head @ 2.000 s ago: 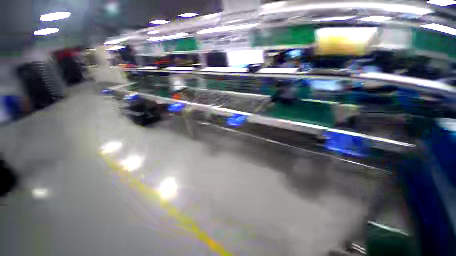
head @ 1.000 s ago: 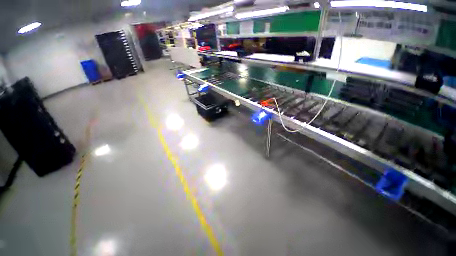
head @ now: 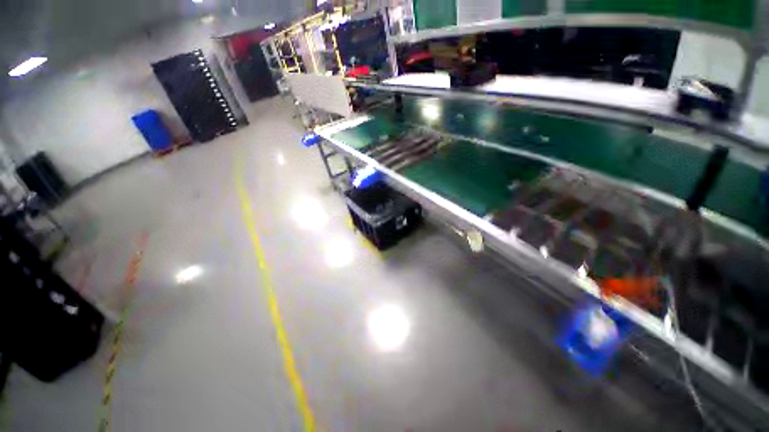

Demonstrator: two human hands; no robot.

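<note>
Neither of my hands is in view. Nearest in front of me, on the right, a long conveyor line with a metal rail [head: 430, 201] and green surface [head: 472, 176] runs away from me. A blue bin [head: 593, 336] hangs on the rail at the lower right, blurred, with something pale in it. An orange thing [head: 632, 291] lies just above it at the rail; I cannot tell what it is. A second blue bin [head: 365, 176] and a third blue bin [head: 310, 138] sit farther along the rail.
A black crate [head: 384, 218] stands on the floor beside the conveyor. A yellow line [head: 271, 295] runs along the grey floor. A dark rack [head: 46, 316] stands at the left. A tall black rack [head: 196, 97] and a blue container [head: 153, 131] stand by the far wall.
The view has swung and moved forward along the conveyor. The black crate, the orange thing and its neighbouring blue bin look larger and nearer. The earliest frame is heavily blurred.
</note>
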